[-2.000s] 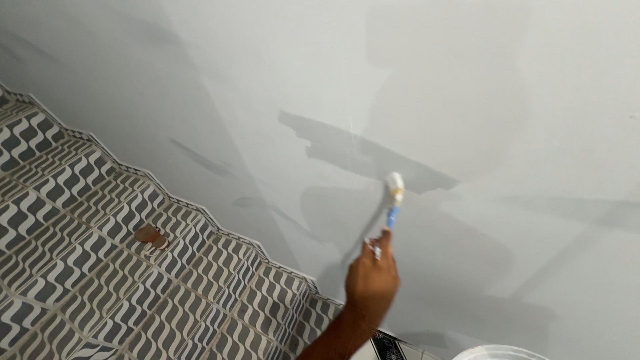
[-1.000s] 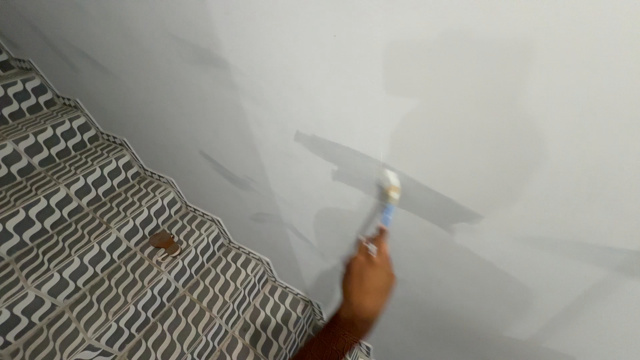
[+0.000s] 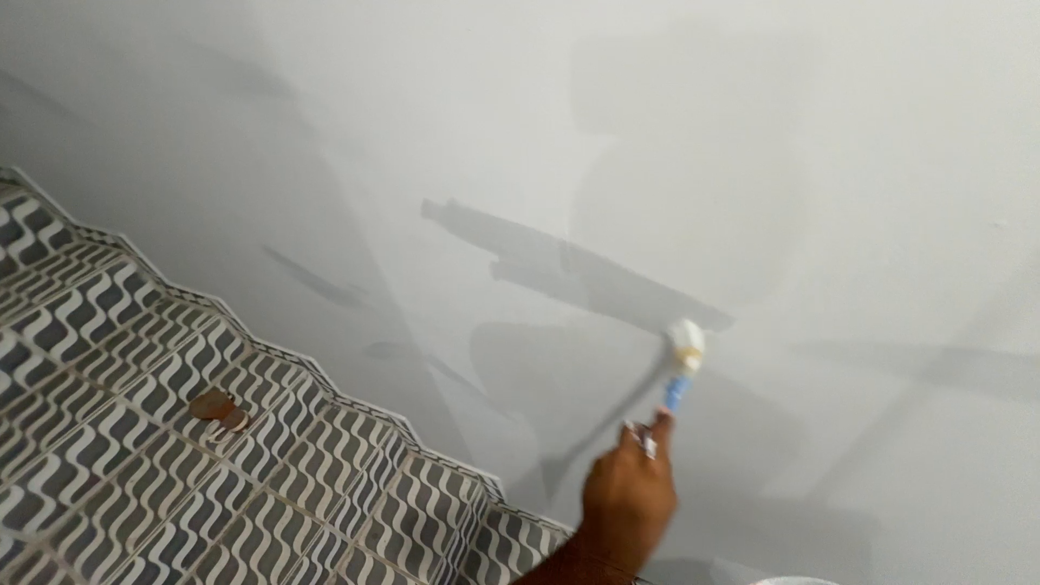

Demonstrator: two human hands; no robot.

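Note:
My left hand (image 3: 630, 496) grips the blue handle of a paintbrush (image 3: 685, 353) low in the right half of the view, with a shiny ring-like item at its fingers. The white bristle end points up and meets the pale wall (image 3: 487, 106) at the lower edge of a darker grey, wet-looking paint band (image 3: 585, 276). This band slants down from left to right. The brush and arm are slightly blurred. My right hand is out of view.
Stairs with wavy-patterned grey and white tiles (image 3: 268, 463) fill the lower left, edged by a stepped tile skirting (image 3: 301, 353). A small brown object (image 3: 218, 409) lies on them. A white rim (image 3: 792, 581), perhaps a bucket's, shows at the bottom edge. Shadows cross the wall.
The brush has moved down and right relative to the grey band, from within it to its lower edge near the right end. My left hand keeps its grip.

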